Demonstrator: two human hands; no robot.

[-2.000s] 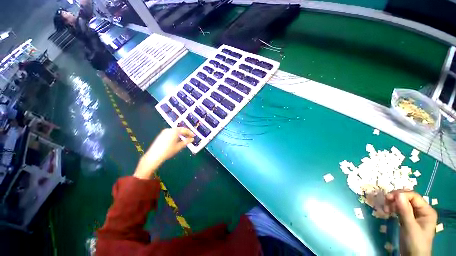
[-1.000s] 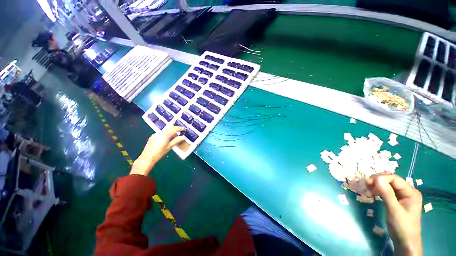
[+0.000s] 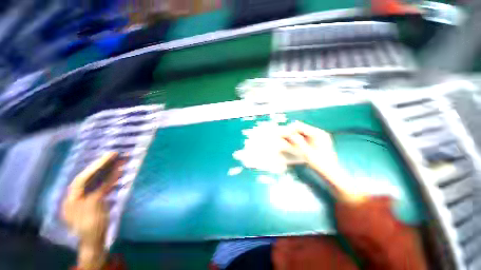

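The view is strongly blurred. My left hand (image 3: 90, 203) is over the left tray (image 3: 138, 119), with a dark block, probably a black housing (image 3: 101, 176), between thumb and fingers. My right hand (image 3: 315, 152) is at the right side of the pile of pale squares (image 3: 259, 146), its fingertips touching or just above it. Whether it holds a square cannot be told. The pile is washed out by glare and lies on the green bench (image 3: 179, 174).
The right tray (image 3: 393, 124) stands at the bench's right. A rear tray (image 3: 343, 74) lies beyond the pale edge strip (image 3: 200, 112). Shiny clear plastic (image 3: 253, 87) lies in front of it. A green belt (image 3: 216, 74) runs behind the strip.
The view has swung to the right, bringing the right tray into sight. My left hand has lifted a dark block at the left tray. My right hand stays by the pile.
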